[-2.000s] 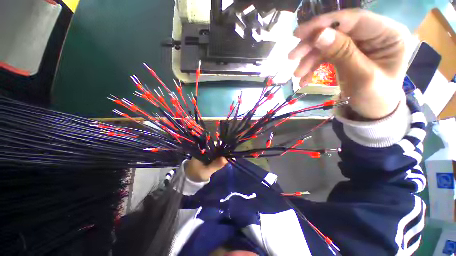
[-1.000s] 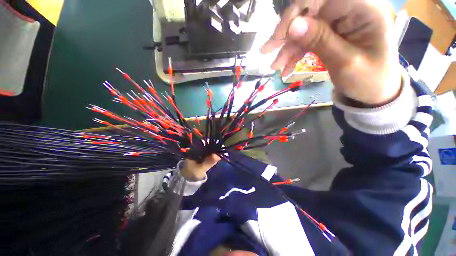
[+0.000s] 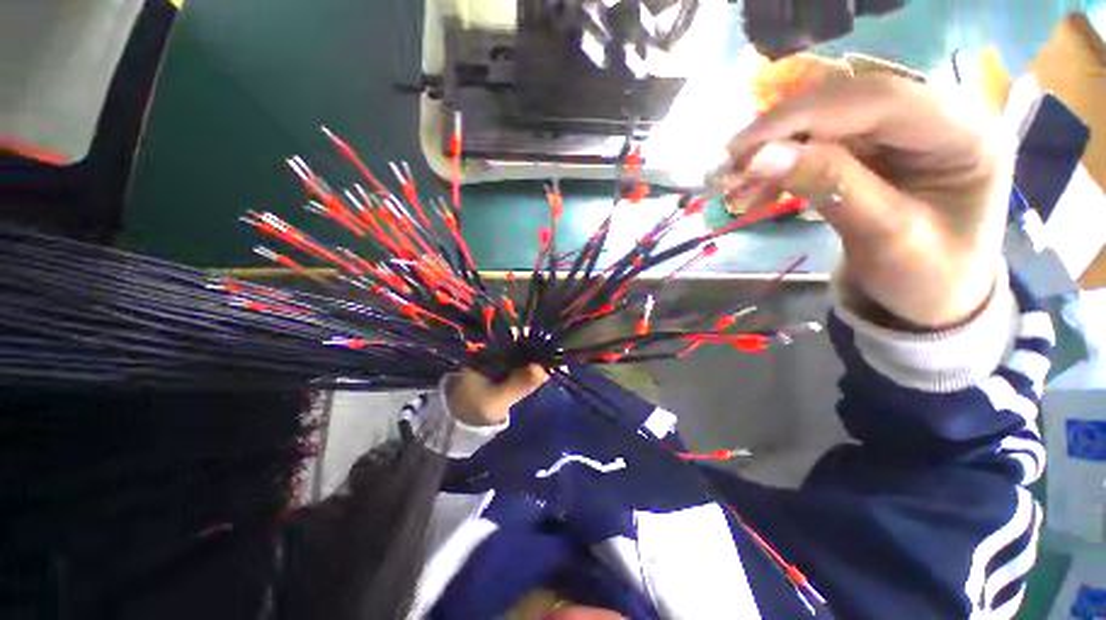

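My left hand (image 3: 495, 395) is closed around the bundle of black cables (image 3: 218, 317), which fans out above the fist and trails left. Many fanned ends carry small red sleeves (image 3: 457, 143) with silvery tips. My right hand (image 3: 891, 194) is raised at the upper right, with thumb and index fingertips close together beside the tips of the right-hand wires. Whether a small sleeve or a wire end is between these fingertips cannot be made out. Two red-ended cables hang lower right, over the jacket.
The green bench (image 3: 267, 145) has a pale front edge. A dark metal machine (image 3: 522, 103) on a pale base stands at top centre, under bright glare. An orange-red heap (image 3: 786, 78) shows behind my right hand. White cartons (image 3: 1077, 454) are at the right.
My right hand has come down from the top towards the right-hand wire tips. The small dark piece seen earlier at its fingertips no longer shows. My left hand still grips the bundle. The view has shifted.
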